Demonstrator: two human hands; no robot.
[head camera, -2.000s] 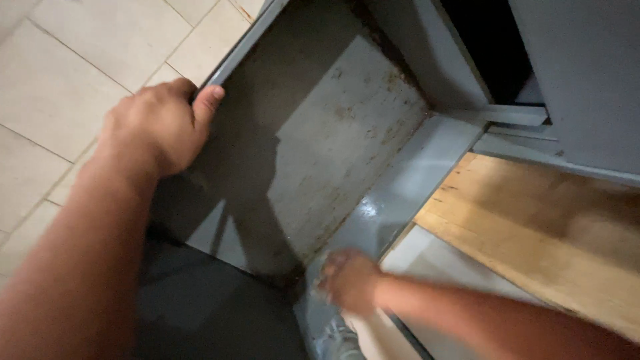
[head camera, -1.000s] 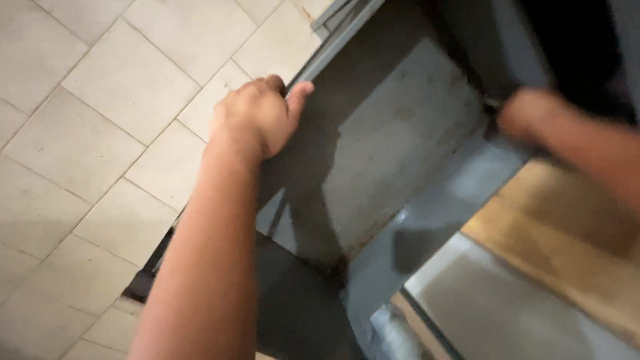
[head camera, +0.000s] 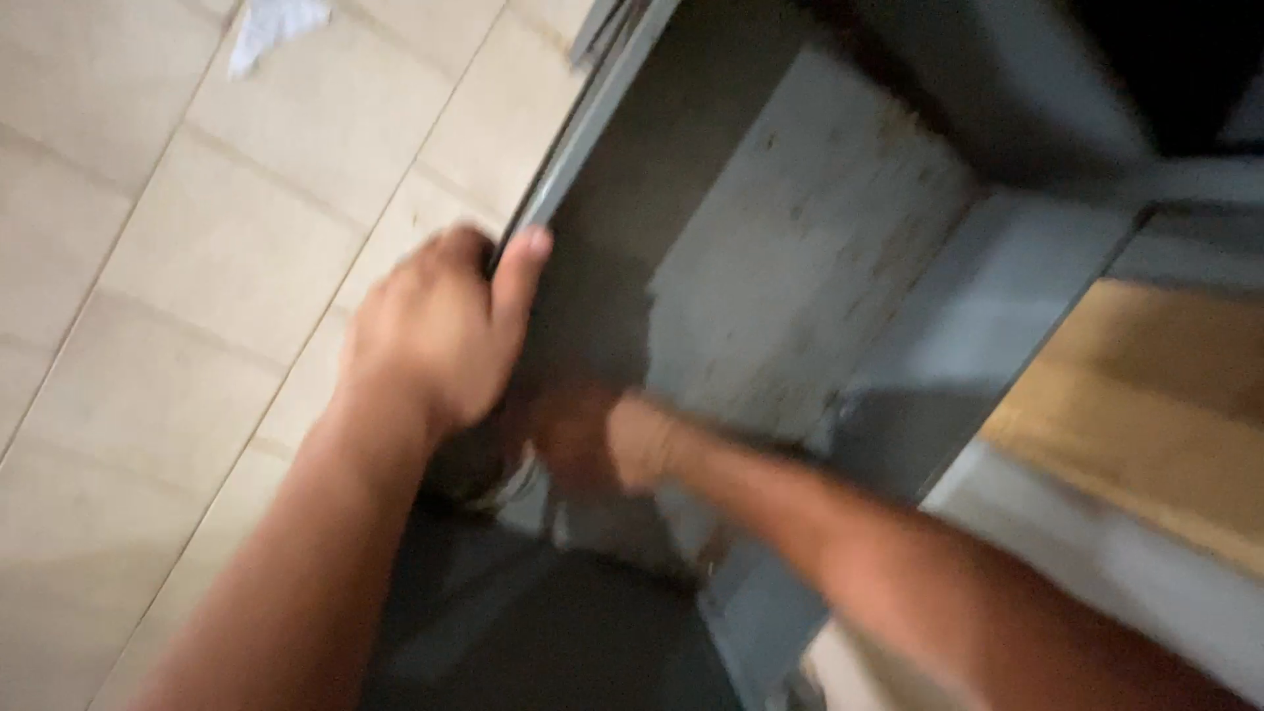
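Observation:
My left hand (head camera: 430, 321) grips the top edge of a grey metal panel (head camera: 602, 99), thumb on the inner side and fingers over the outer side. The panel is one wall of a grey box-like compartment, seemingly metal, with stained inner surfaces (head camera: 760, 257). My right hand (head camera: 592, 439) is inside the compartment, low and right of my left hand, close to the stained wall. It is blurred and in shadow. A pale, blurred thing (head camera: 528, 484) shows by its fingers; whether the hand holds it I cannot tell.
A wooden board (head camera: 1145, 415) lies at the right, beside a pale grey surface (head camera: 1076, 553). A dark opening (head camera: 1165, 69) is at the upper right. Light floor tiles (head camera: 237, 257) spread at the left, with a white scrap (head camera: 276, 30) on them.
My right hand has moved from the far inner corner of the compartment to its near left part, beside my left hand. My left hand keeps hold of the panel edge.

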